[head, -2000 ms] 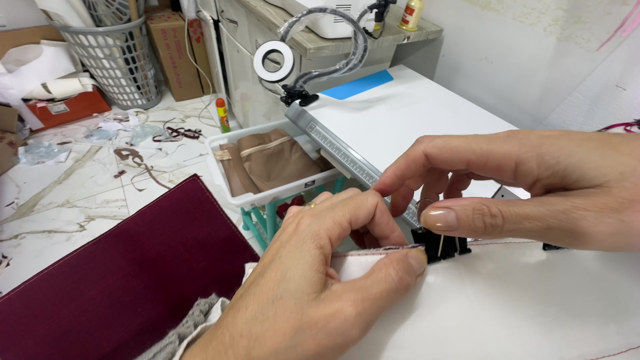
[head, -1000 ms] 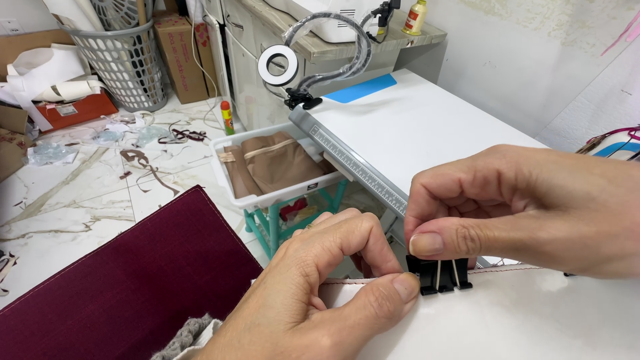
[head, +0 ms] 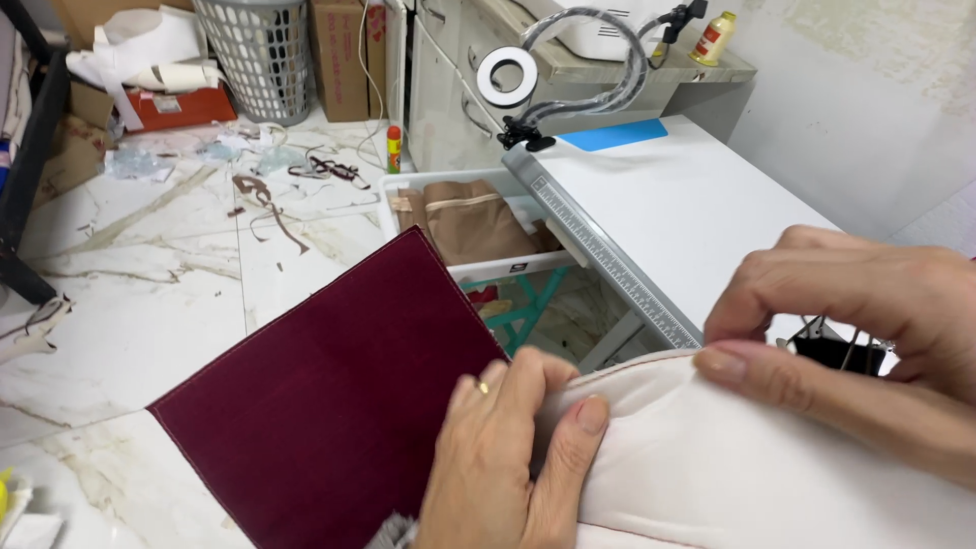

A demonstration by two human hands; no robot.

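Note:
My left hand, with a ring on one finger, pinches the stitched edge of a white sheet of material between thumb and fingers. Farther right along that edge, my right hand pinches it too, thumb on the near side. Black binder clips show just behind my right fingers; whether they are on the material is hidden. A dark red panel with stitching along its borders lies to the left of my left hand.
A white table with a ruler edge stands ahead, with a ring light at its far corner. Left of it is a white bin holding folded brown material. Scraps litter the marble-patterned floor.
The black binder clip that was between my hands on the edge is no longer there. My hands now pinch the bare edge, and more of the dark red panel shows.

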